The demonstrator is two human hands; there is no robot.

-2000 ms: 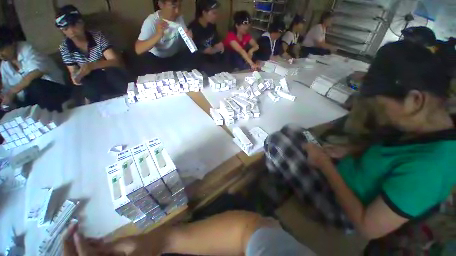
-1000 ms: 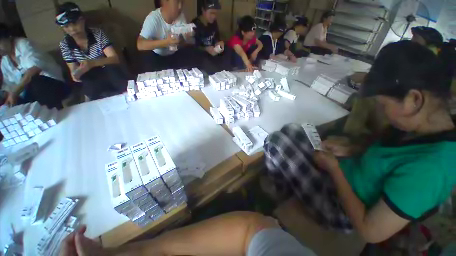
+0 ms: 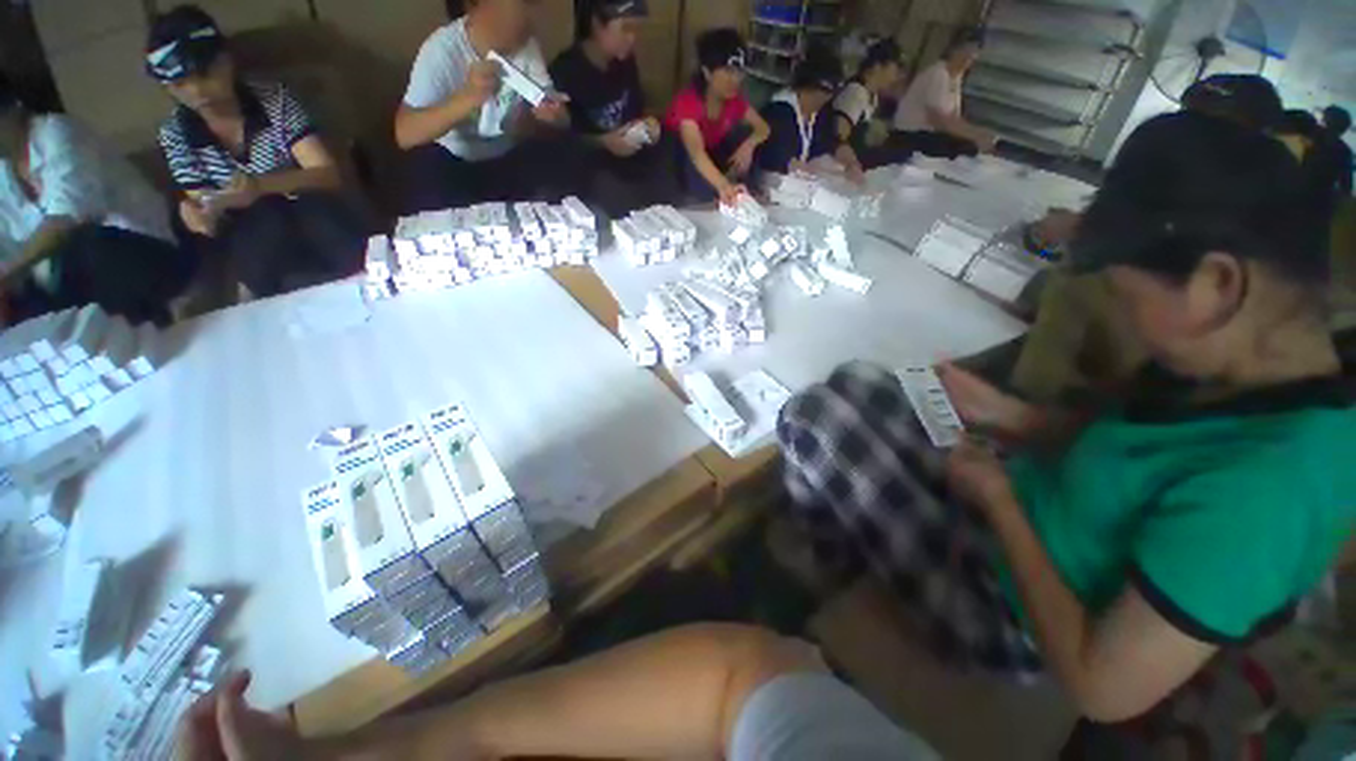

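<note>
My right hand (image 3: pixel 235 726) is at the bottom left, cut off by the lower edge. Its fingertips show beside a loose pile of flat white cartons (image 3: pixel 167 669); whether it holds anything is hidden. My bare right forearm crosses the bottom of the picture. My left hand is not in view. A block of stacked white cartons (image 3: pixel 424 520) with dark headings and grey-green pictures stands at the table's near edge, beyond my forearm. Another carton (image 3: pixel 92 610) lies left of the pile, blurred.
The white-covered table (image 3: pixel 491 357) bears rows of cartons (image 3: pixel 483 245) along its far side and stacks at far left (image 3: pixel 67 372). A person in green (image 3: pixel 1234 520) sits close at right, holding a flat carton (image 3: pixel 930 406). Several people sit along the far side.
The view has shifted slightly. My right hand has moved slightly and stays low at left. The person in green now holds a carton up in view. The block of cartons stands unchanged.
</note>
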